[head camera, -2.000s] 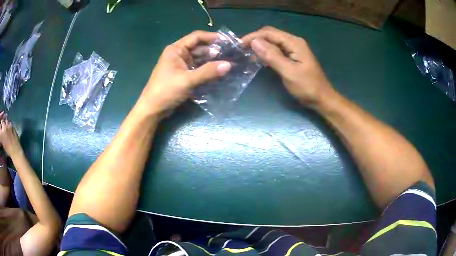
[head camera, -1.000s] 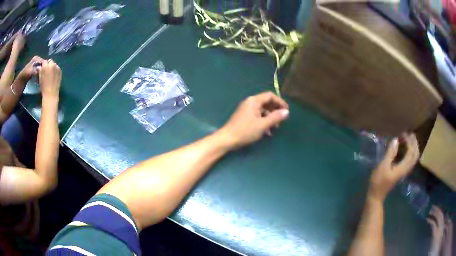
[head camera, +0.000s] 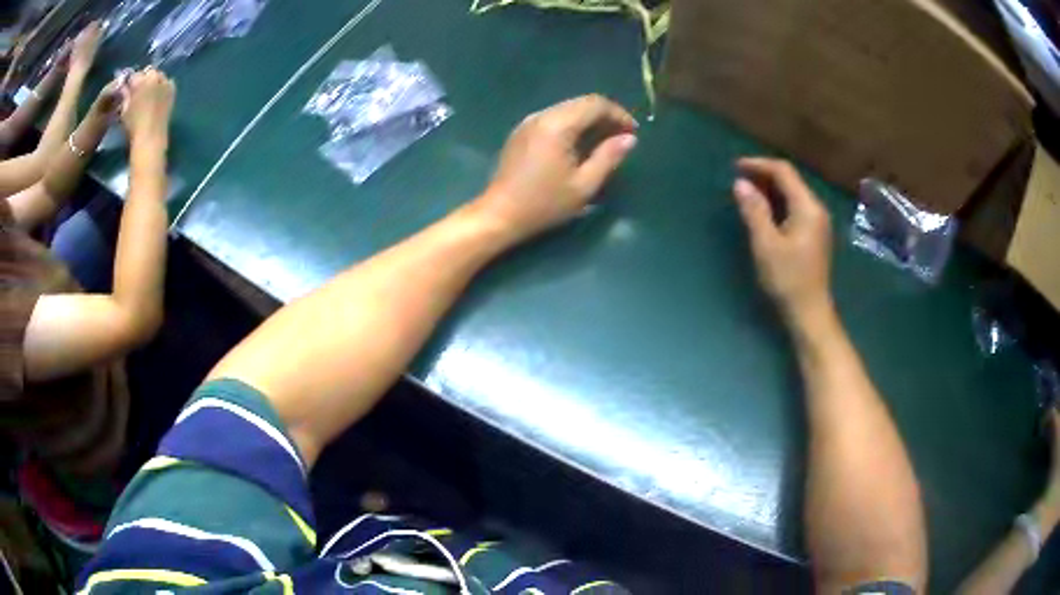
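Note:
My left hand (head camera: 570, 163) is over the middle of the bench with fingers curled; thumb and index tips are close but apart, and nothing shows between them. My right hand (head camera: 786, 233) is to its right, thumb and index slightly apart, with nothing visible in it. A clear bag (head camera: 904, 230) lies on the bench right of my right hand, in front of the carton; a darker patch shows in it, kind unclear. A pile of overlapping clear bags (head camera: 378, 110) lies left of my left hand, not touched.
A brown carton (head camera: 849, 99) stands at the far right. Yellow-green strips (head camera: 649, 52) lie left of it. More clear bags (head camera: 994, 328) lie at the right near another person's forearm (head camera: 1011, 558). At left, people's hands (head camera: 145, 105) work near more bags (head camera: 203, 26).
Two seconds ago both my hands held a clear bag. One second ago my right hand was at a bag beside the carton; it has moved left, away from it. The view has shifted.

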